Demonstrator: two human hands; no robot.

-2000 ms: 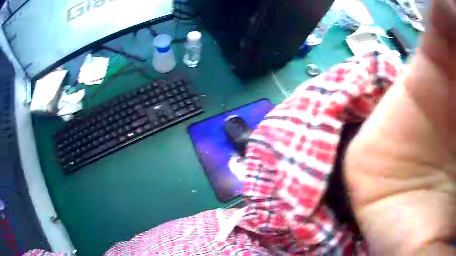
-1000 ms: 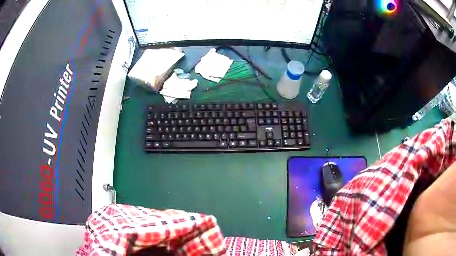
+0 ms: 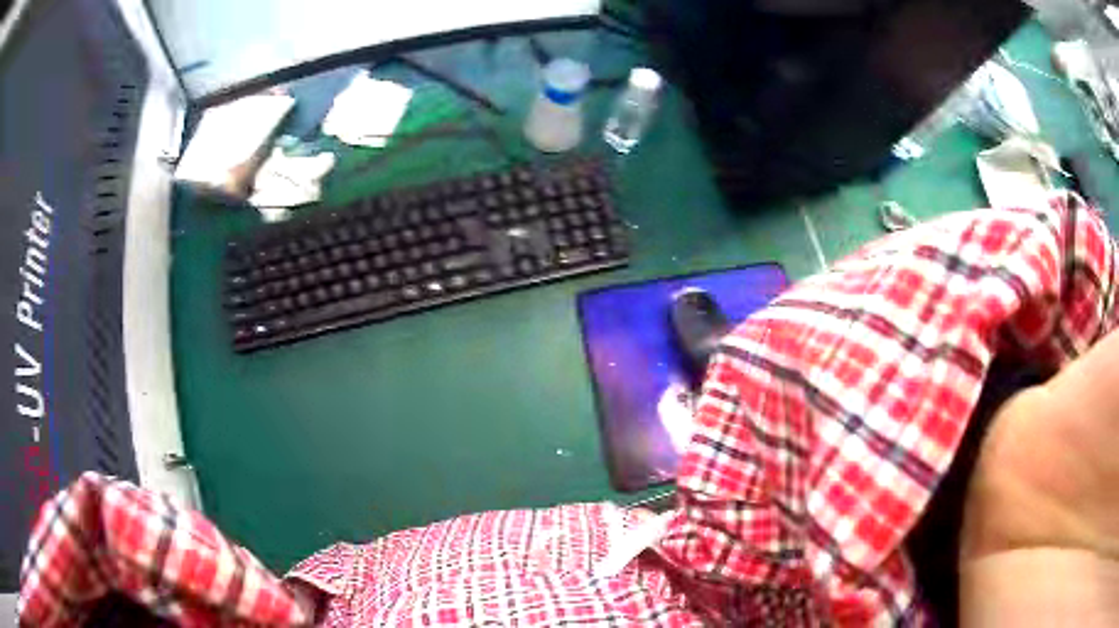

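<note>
The black mouse (image 3: 697, 329) lies on the blue-purple mouse pad (image 3: 626, 368), whose right part is covered by my red-and-white checked right sleeve. Bare skin of my right hand or wrist (image 3: 1043, 491) shows large, close and blurred at the right edge; its fingers are out of the picture. I cannot tell whether it holds anything. It does not touch the mouse. My left hand is not in view; only its checked sleeve shows at the lower left. The black keyboard (image 3: 430, 252) lies left of the mouse pad, with no hand on it.
The monitor (image 3: 368, 31) stands behind crumpled white wipes (image 3: 292, 178), a blue-topped bottle (image 3: 556, 117) and a small clear bottle (image 3: 633, 111). The black computer tower (image 3: 822, 98) is behind the pad. The UV printer (image 3: 74, 245) borders the green bench (image 3: 368, 429) at left.
The view has turned and shifted, bringing the printer into view since the first frame. Since the second frame, my left sleeve has shifted to the lower-left corner. The mouse remains on its pad.
</note>
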